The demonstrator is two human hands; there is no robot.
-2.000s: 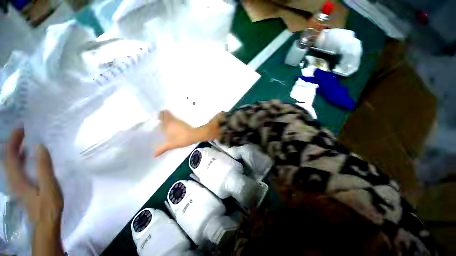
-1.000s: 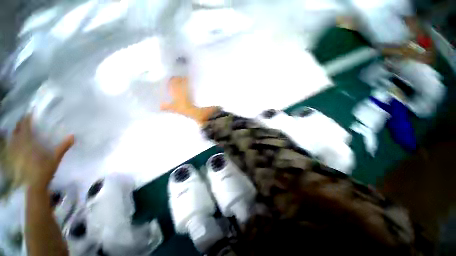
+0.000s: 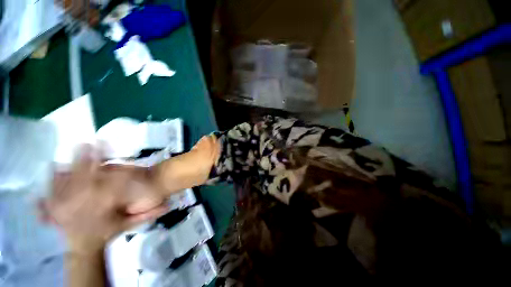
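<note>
My left hand [image 3: 78,204] and my right hand [image 3: 137,185] overlap at the left of the view, both blurred. Their fingers cannot be told apart well, and whether they hold anything is unclear. Several white security cameras [image 3: 179,232] lie side by side on the green mat, partly hidden under my hands. Another white camera [image 3: 131,137] lies just beyond my right wrist. Pale, blurred plastic [image 3: 22,151] lies at the left edge, beside a white sheet [image 3: 75,115].
A blue rag [image 3: 151,22] and white scraps [image 3: 134,56] lie on the green mat [image 3: 168,89] at the upper left. An open brown carton [image 3: 336,56] with clear packaging inside stands beyond the bench edge. A blue metal frame [image 3: 456,134] stands at the right.
The view has swung right, bringing the open carton and blue frame in. My hands, apart over the plastic before, now overlap near the cameras.
</note>
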